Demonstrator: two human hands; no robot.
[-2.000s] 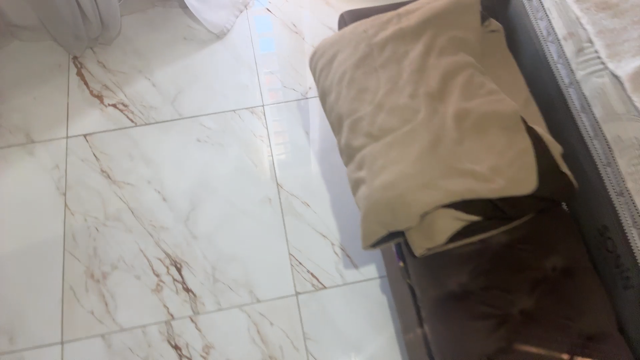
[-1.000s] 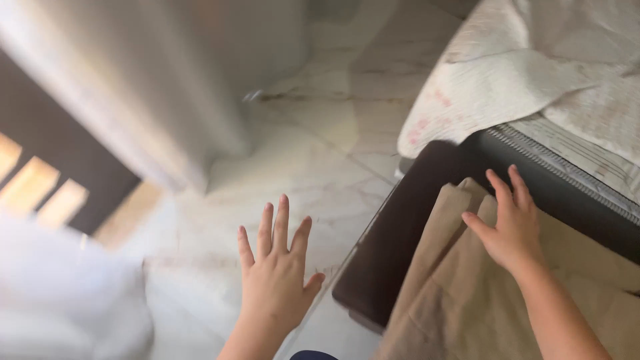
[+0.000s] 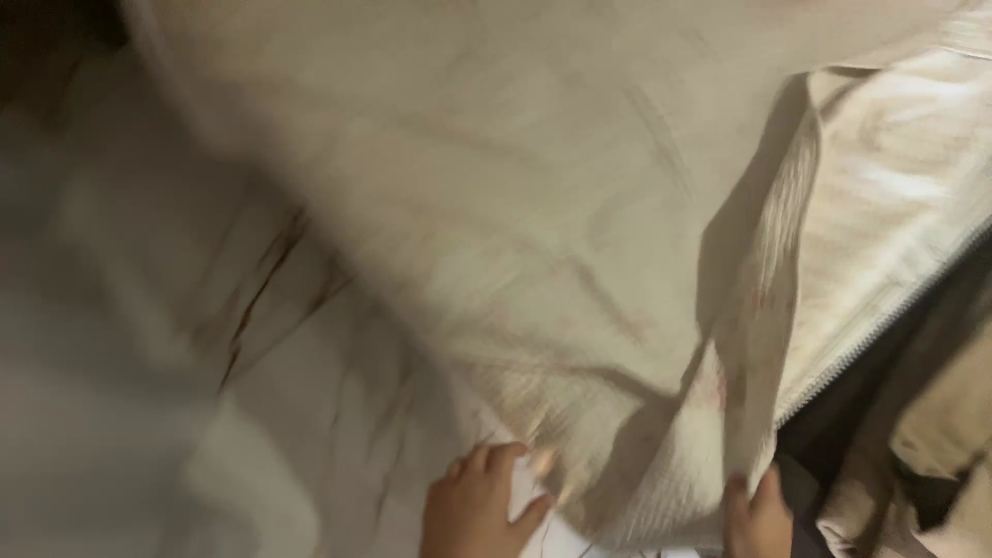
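A pale, textured bed cover (image 3: 480, 201) spreads over the mattress (image 3: 891, 201), its near corner hanging in folds. At the bottom of the view, my left hand (image 3: 477, 500) is at the cover's left edge with thumb and fingers curved around a gap; blur hides whether cloth is between them. My right hand (image 3: 759, 511) pinches the hanging fold of the cover near the mattress corner. Its lower part is cut off by the frame.
Marble-patterned floor tiles (image 3: 310, 372) lie on the left, beside a blurred pale curtain (image 3: 248, 473). Beige folded fabric (image 3: 945, 411) rests at the lower right, next to the dark side of the bed (image 3: 821, 434).
Both hands, spread and off the bed cover a second ago, are now at its edge; the right has closed on a fold. The view has shifted to the bed.
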